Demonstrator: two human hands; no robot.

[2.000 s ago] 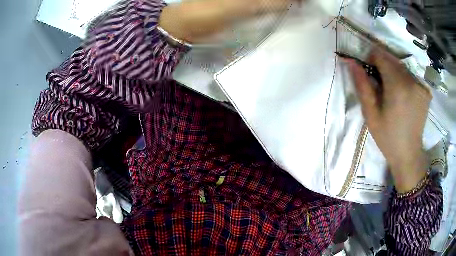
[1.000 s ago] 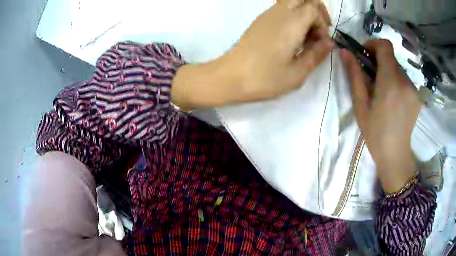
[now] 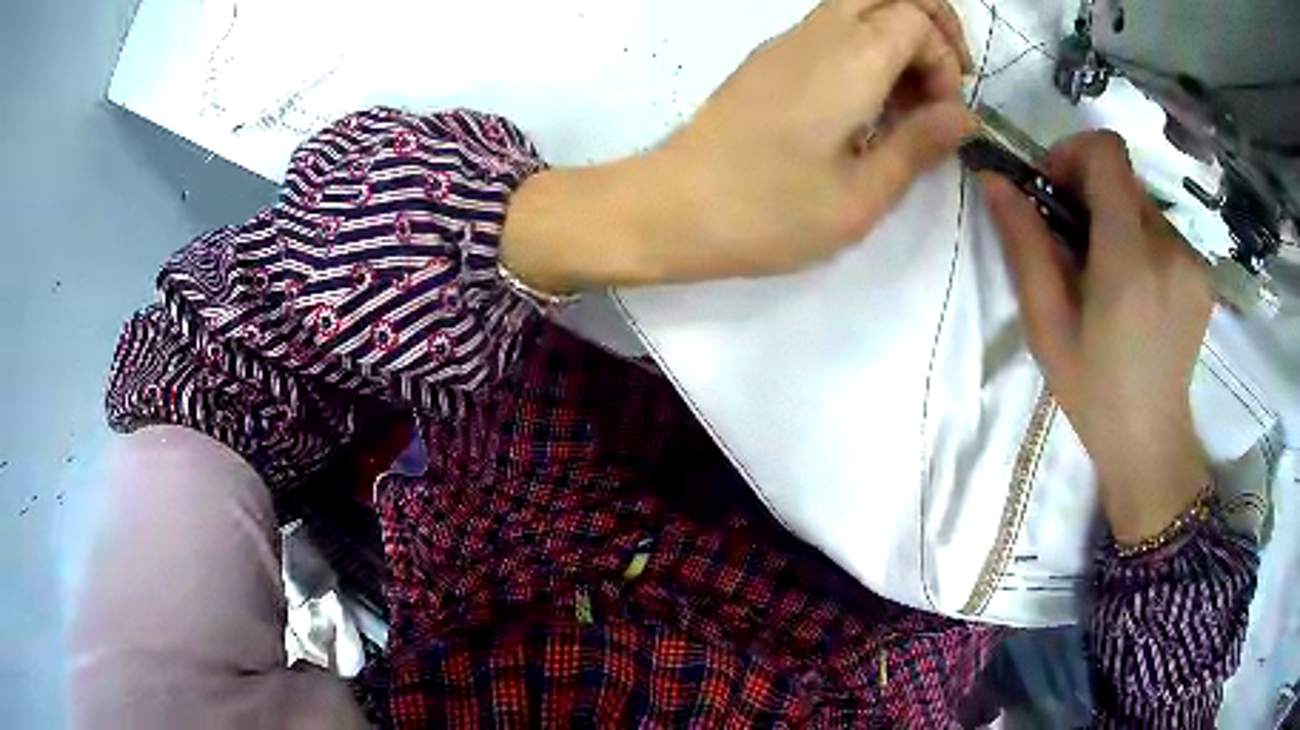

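A white garment piece [image 3: 841, 407] with dark stitched lines and a brownish edged strip lies under my hands and hangs over the table edge. My left hand [image 3: 813, 150] is over its upper part, thumb and fingertips pinched together at the dark seam; what is between them is too small to tell. My right hand [image 3: 1105, 285] holds black thread snips [image 3: 1048, 204] between thumb and fingers. Their tips point up and left, close beside my left fingertips. Dark thread ends [image 3: 1015, 40] show above them.
The pale machine head [image 3: 1212, 43] is at the upper right, with small metal presser foot parts [image 3: 1086, 72] just beyond the snips. The white machine table [image 3: 385, 64] with printed marks runs across the top left. My checked apron [image 3: 613, 571] is below the cloth.
My left hand, blurred at the top edge two seconds ago, has come down and right to the seam, beside the snips. The cloth and my right hand have shifted only slightly.
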